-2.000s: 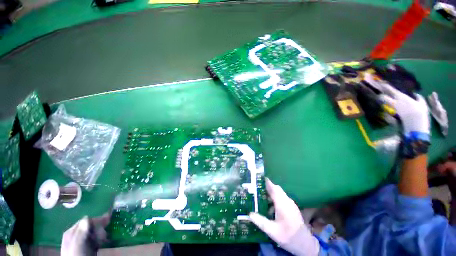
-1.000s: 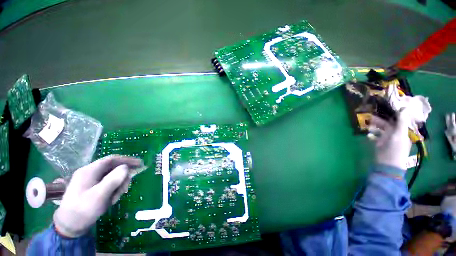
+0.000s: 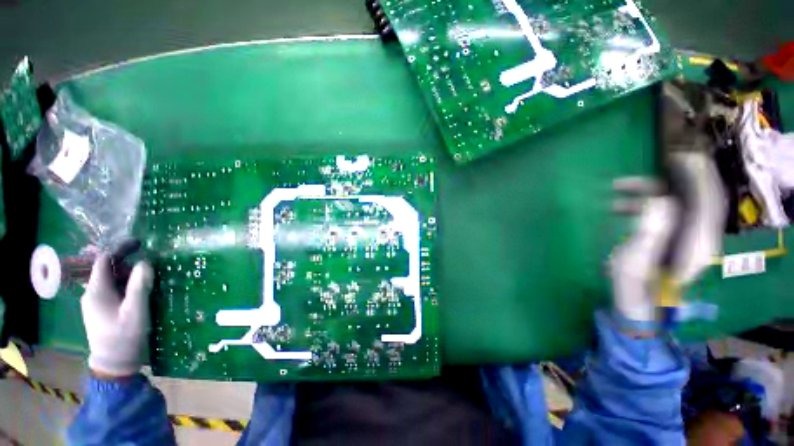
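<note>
A large green PCB (image 3: 348, 261) with a thick white track lies solder side up in front of me. My left hand (image 3: 117, 305), in a white glove, is at the board's left edge beside the solder spool (image 3: 46, 271); its fingertips are dark, and whether they hold solder wire cannot be told. My right hand (image 3: 649, 248), gloved and blurred, is right of the board, near the soldering iron stand (image 3: 683, 113). A long blurred shape lies along this hand; whether it is held cannot be told. A crumpled white cloth (image 3: 766, 161) lies on the stand.
A second large PCB (image 3: 522, 78) lies tilted at the back, partly over the bench edge. A clear plastic bag (image 3: 100, 165) with a white label lies at the left. A small PCB (image 3: 21, 109) stands in a black rack (image 3: 19, 226) at far left. A person's arm shows at lower right.
My left hand has moved from over the board to its left edge by the spool. My right hand has moved from the stand towards me. The view has shifted, and the things sit higher in it.
</note>
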